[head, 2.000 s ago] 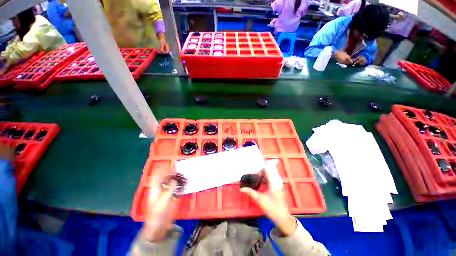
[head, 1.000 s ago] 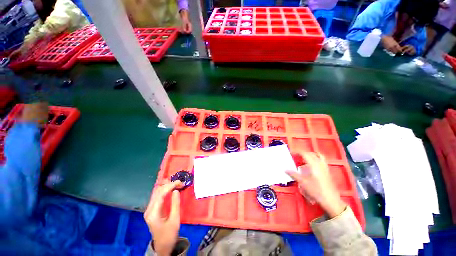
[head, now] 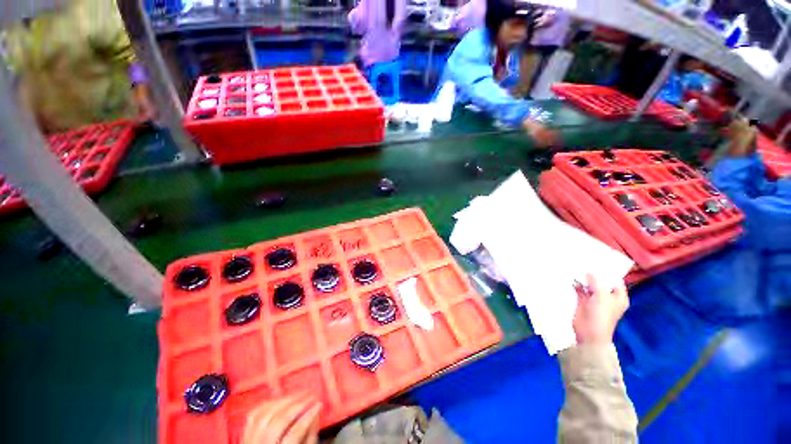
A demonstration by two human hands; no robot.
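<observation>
The orange-red parts tray (head: 299, 340) holds several round black units, such as one in the lower left (head: 205, 393) and one near the middle (head: 367, 351). A small torn white scrap (head: 415, 303) lies in its right part. My right hand (head: 598, 308) is right of the tray with its fingertips on the stack of white label sheets (head: 542, 260); whether it grips a sheet cannot be told. My left hand (head: 282, 422) is at the tray's near edge, blurred and cut off by the bottom of the picture, its fingertips hidden.
Stacked red trays (head: 646, 212) stand beyond the sheets to the right, and another red stack (head: 286, 134) across the green belt (head: 334, 184). Loose black units lie along the belt. A pale metal post (head: 82, 208) rises at left. A person in blue (head: 473, 74) sits opposite.
The view has swung right. The white sheet that lay across the tray is gone from it. My right hand has moved from the tray to the sheet stack. My left hand is now lower in view.
</observation>
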